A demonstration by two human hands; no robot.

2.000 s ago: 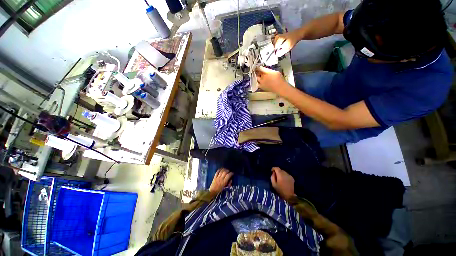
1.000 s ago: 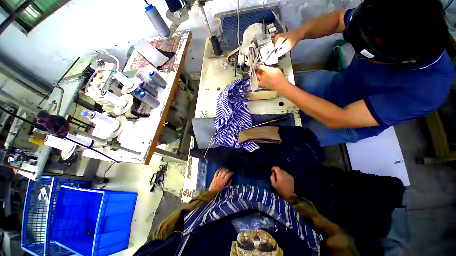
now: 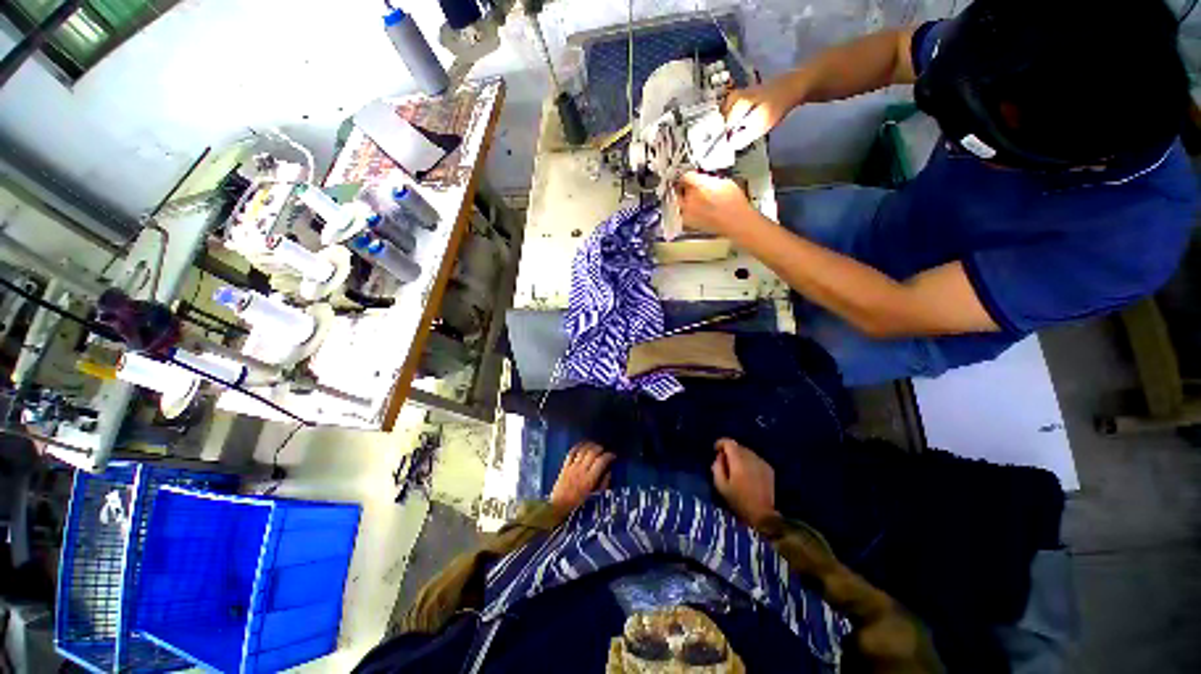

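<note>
Dark denim pieces [image 3: 777,408] lie over the near table edge and my lap, spreading to the right. My left hand [image 3: 582,474] rests on the denim at the near edge, fingers bent. My right hand [image 3: 746,479] rests on the denim to the right of it; the fingertips are partly hidden, so I cannot tell whether either hand grips the cloth. A striped cloth [image 3: 614,296] hangs from the off-white machine head [image 3: 672,99] towards me. A tan patch [image 3: 685,356] lies on the denim, with a thin dark stick [image 3: 711,320] beyond it.
A person in a blue polo shirt [image 3: 1054,263] sits at the right, both hands at the machine head. A side table [image 3: 435,283] with thread cones [image 3: 393,257] and another machine stands at the left. Blue crates [image 3: 310,579] are on the floor at lower left.
The other person's head has shifted slightly; their hands stay at the machine head. My hands and the denim have not visibly moved.
</note>
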